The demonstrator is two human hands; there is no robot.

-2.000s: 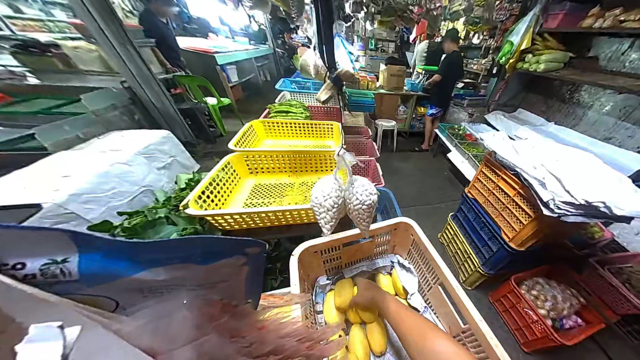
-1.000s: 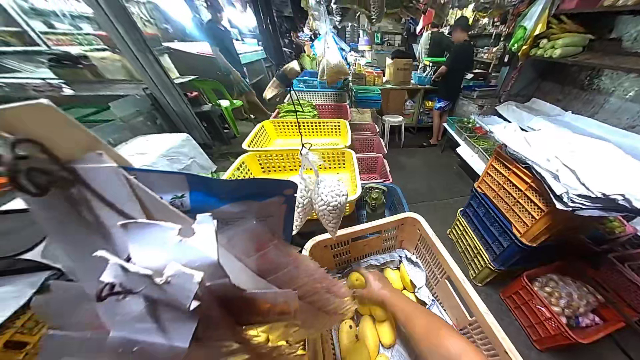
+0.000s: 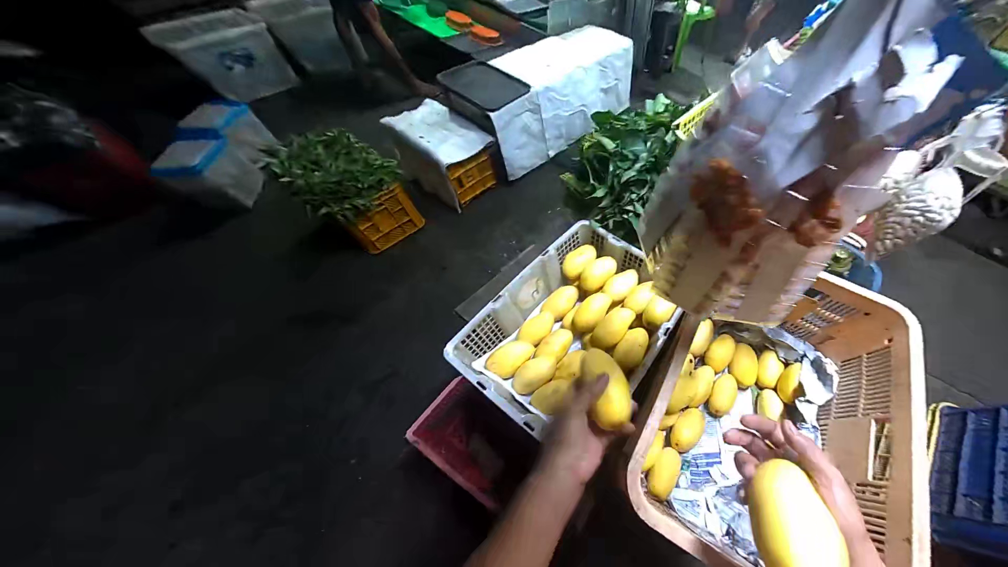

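My left hand (image 3: pixel 579 441) is closed around a yellow mango (image 3: pixel 606 390), over the near corner of a white plastic crate (image 3: pixel 492 315) filled with yellow mangoes (image 3: pixel 592 312). At the lower right, my right hand (image 3: pixel 803 465) holds a large yellow mango (image 3: pixel 791 512), its fingers partly spread behind the fruit. Below that hand stands a tan plastic crate (image 3: pixel 890 378), lined with newspaper (image 3: pixel 709 465) and holding more yellow mangoes (image 3: pixel 722 394) along its left side. The two crates stand side by side.
Clear plastic packs (image 3: pixel 756 205) hang over the crates' far ends, beside netted white bulbs (image 3: pixel 921 209). A red crate (image 3: pixel 465 449) sits beneath the white one. Leafy greens (image 3: pixel 622 165) lie behind; an orange crate of greens (image 3: pixel 386 220) stands on the floor. A person's legs (image 3: pixel 378 47) show farther back.
The view has swung left and down. My right hand, earlier among the mangoes in the tan crate, is now raised with one. My left hand and the white crate of mangoes have come into view.
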